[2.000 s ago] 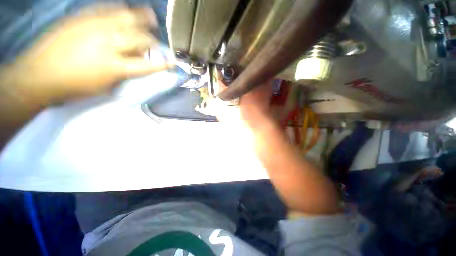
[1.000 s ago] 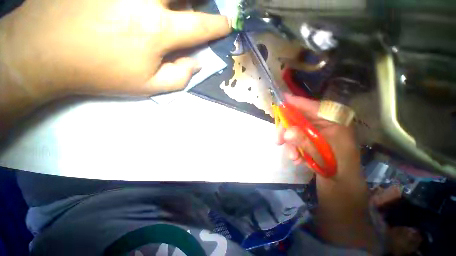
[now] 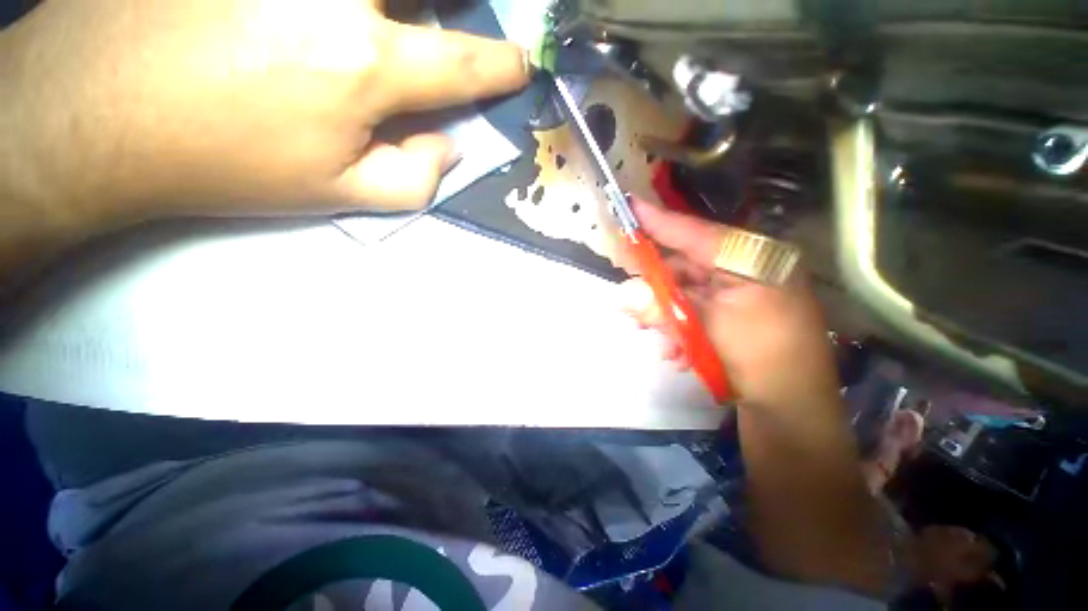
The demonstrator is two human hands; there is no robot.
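Observation:
My right hand (image 3: 752, 310), partly behind a brassy ribbed knob, grips scissors (image 3: 680, 316) by the red handle. The steel blades point up-left and look closed or nearly so. Their tips reach a small green item (image 3: 548, 50) by the needle area at the top. My left hand (image 3: 274, 107) lies large at upper left over a pale grey cloth piece (image 3: 477, 161). Its index finger reaches towards the green item and its thumb is bent over the cloth. Its other fingertips and their exact contact are hidden.
The machine head (image 3: 954, 179) fills the upper right. A worn metal plate (image 3: 561, 209) lies under the blades. The white tabletop (image 3: 358, 322) curves below. My lap is under its edge, with a blue mesh item (image 3: 632, 549) beside it. Another person's hand (image 3: 901, 442) shows at lower right.
My right hand took up the scissors and brought the blades to the needle area. My left hand moved right onto the cloth. The view came closer; since one second ago it has shifted only slightly.

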